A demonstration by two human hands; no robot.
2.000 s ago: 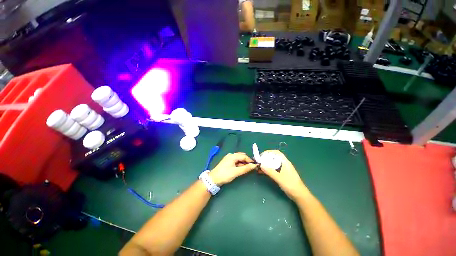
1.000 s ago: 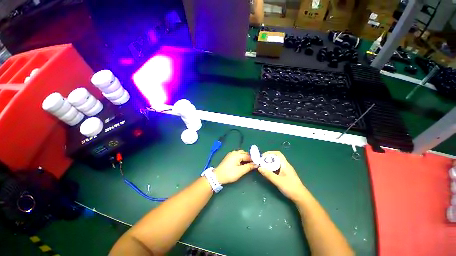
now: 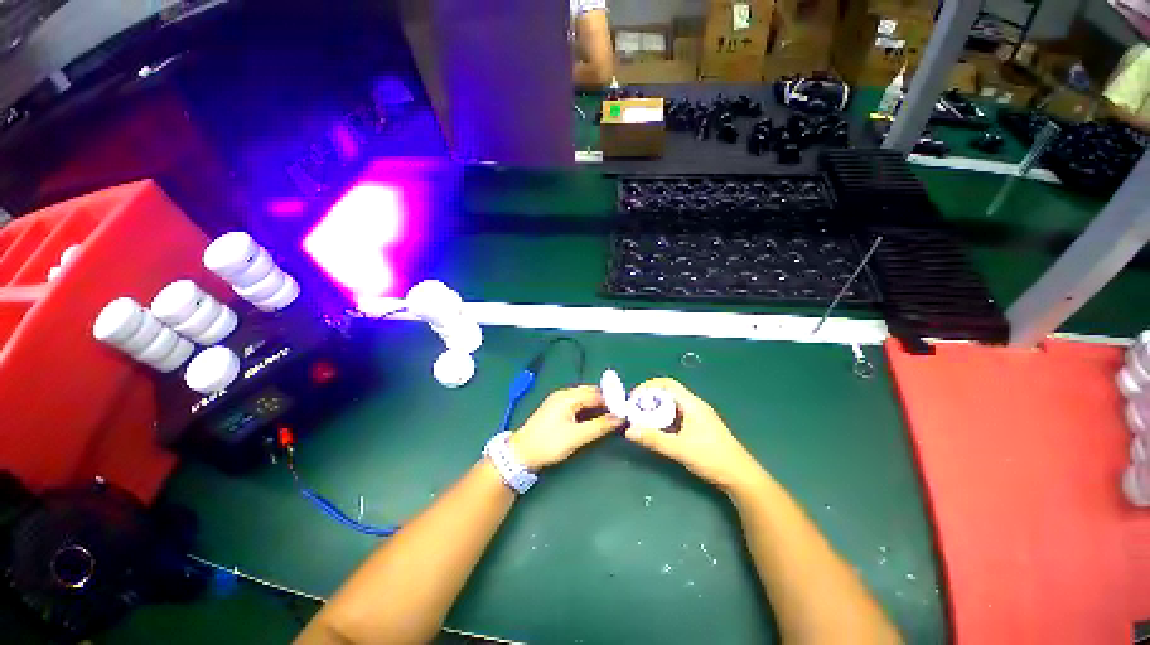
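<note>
My right hand (image 3: 687,439) holds a white round housing (image 3: 652,408) in its fingertips, open face up, showing a ring and dark centre. A thin white cap (image 3: 614,393) stands nearly edge-on just left of it. My left hand (image 3: 557,428) has its fingertips pinched at the cap's lower edge, beside the housing. A black cable (image 3: 570,343) loops from the blue connector (image 3: 523,382) down to my left hand. What exactly the left fingertips pinch is too small to tell.
A black box (image 3: 259,401) at left bears stacked white units (image 3: 189,311); more white units (image 3: 453,367) lie beside a pink-purple glow. A red divided bin (image 3: 88,365) is far left. A black tray (image 3: 744,265) lies beyond the white strip, a red-orange sheet (image 3: 996,491) at right. People are partly visible behind.
The view has shifted, so the bench things sit differently in the picture. My hands keep the housing and cap together, with only small changes in the cap's and housing's tilt.
</note>
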